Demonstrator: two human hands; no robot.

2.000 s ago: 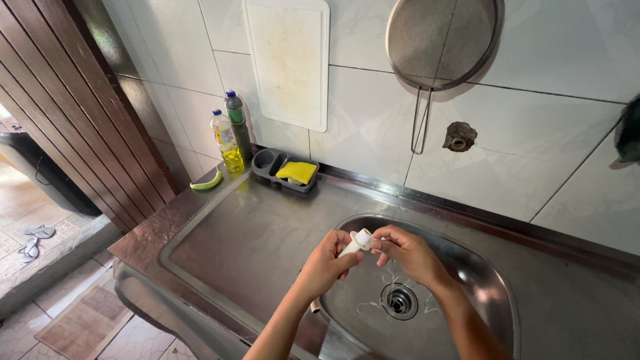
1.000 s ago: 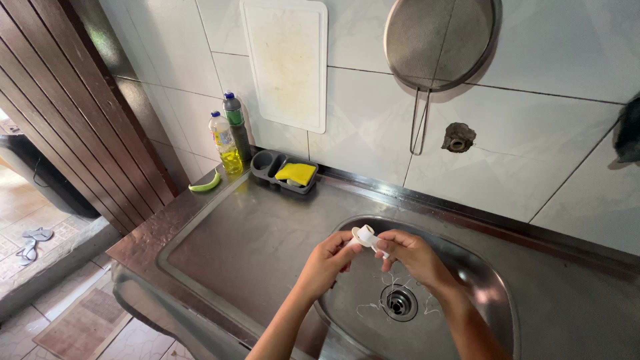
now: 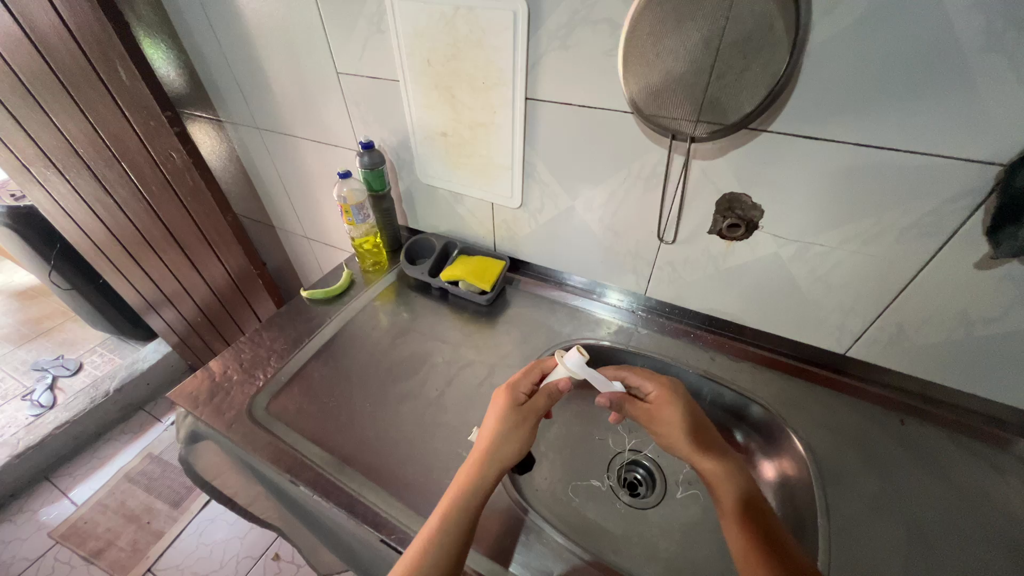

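My left hand [image 3: 524, 408] grips a white plastic pipe fitting [image 3: 570, 365] with a round flange, held above the sink basin. White tape [image 3: 602, 382], which looks like thread-seal tape, runs from the fitting's end to my right hand [image 3: 652, 404], whose thumb and fingers pinch it. Below the hands is the steel sink basin [image 3: 768, 472] with a round drain [image 3: 636, 479]; thin white strands [image 3: 588, 485] lie around it. A black object [image 3: 524, 463] shows partly behind my left wrist, and a small white piece beside that wrist is mostly hidden.
A grey caddy [image 3: 422, 276] holds a yellow sponge or cloth [image 3: 474, 273]. Two bottles [image 3: 370, 248] and a green curved object [image 3: 328, 290] stand or lie at the back left. On the wall are a cutting board [image 3: 464, 96], a sieve [image 3: 708, 64] and a pipe opening [image 3: 734, 227].
My right hand has shifted slightly away from the fitting, and a strip of white tape now shows between it and the fitting. My left hand still holds the fitting.
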